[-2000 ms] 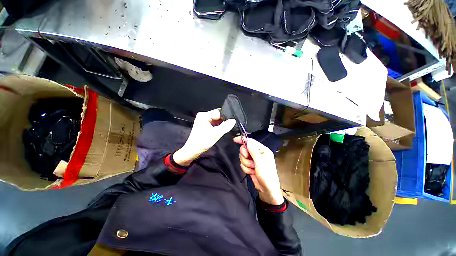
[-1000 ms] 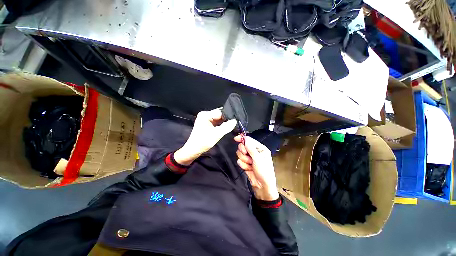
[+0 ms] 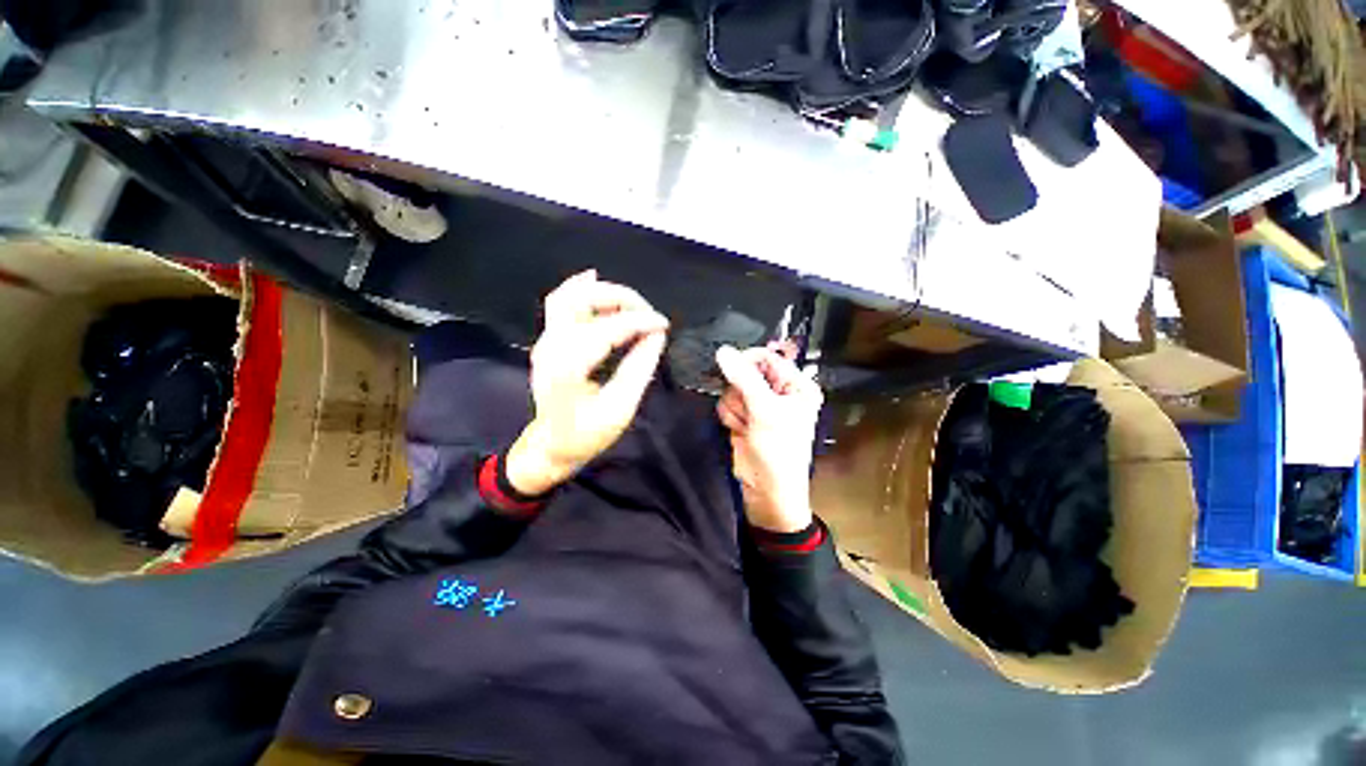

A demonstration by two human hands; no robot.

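Observation:
A black sewn piece (image 3: 713,344) hangs in front of the dark gap under the bench, its far edge hard to make out. My right hand (image 3: 772,427) pinches its right edge between thumb and finger. The thread snips (image 3: 791,332) stick up from the same hand, blades pointing away from me. My left hand (image 3: 589,374) is just left of the piece and apart from it, thumb and fingertips close together. Whether it pinches a fine thread is too small to tell.
The metal bench (image 3: 495,112) crosses ahead, with a black pile (image 3: 884,45) and flat black pieces (image 3: 989,168) on its right part. The red-striped left carton (image 3: 322,404) and right carton (image 3: 1154,509) flank my lap. A blue crate (image 3: 1231,449) stands far right.
My left hand has let go of the black piece and moved up and left. The piece is now in my right hand, which has moved up, with the snips turned away from it.

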